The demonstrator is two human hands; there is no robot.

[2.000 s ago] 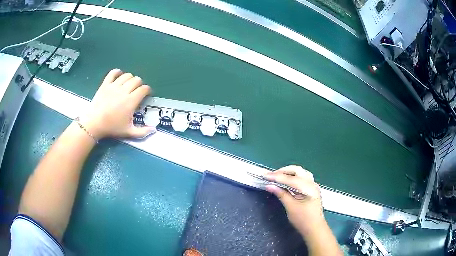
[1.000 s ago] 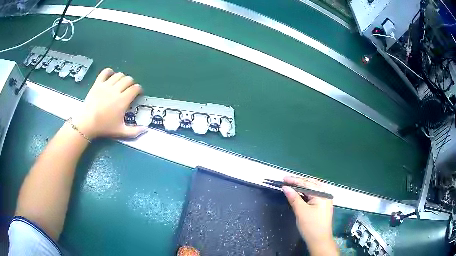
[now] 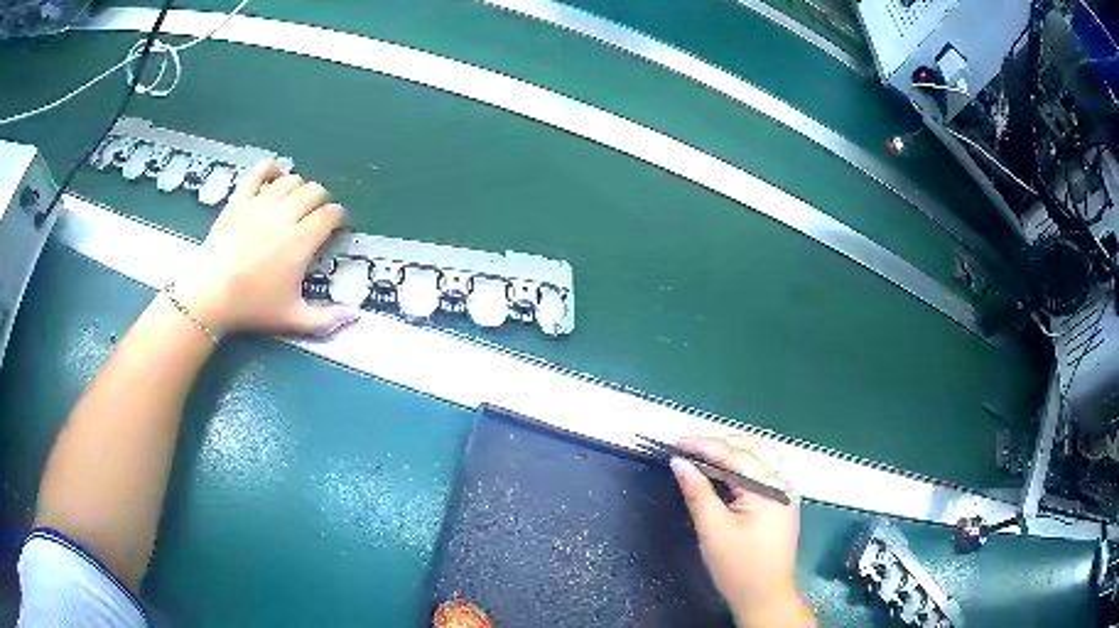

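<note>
A grey metal fixture (image 3: 454, 285) with a row of rounded pale stations and dark ribbed bits lies on the green belt. My left hand (image 3: 273, 260) holds its left end, thumb at the near edge and fingers over the far side. My right hand (image 3: 742, 515) holds dark, thin tweezers (image 3: 724, 474) like a pen, over the metal rail and the far edge of the black tray (image 3: 552, 528). The tweezers point left; whether the tips hold anything is too small to tell. A copper-coloured heap (image 3: 461, 615) sits at the tray's near left, cut off by the frame's bottom edge.
Another grey fixture (image 3: 172, 162) lies on the belt beyond my left hand, its right end at my fingers. A further fixture (image 3: 906, 577) stands right of the tray. A metal rail (image 3: 417, 368) borders the belt. A white box (image 3: 19, 227) is at left; wired machines are at right.
The other fixture on the belt has moved right, up to my left hand. My right hand and tweezers moved right, then slightly back left. My left hand stays on the held fixture.
</note>
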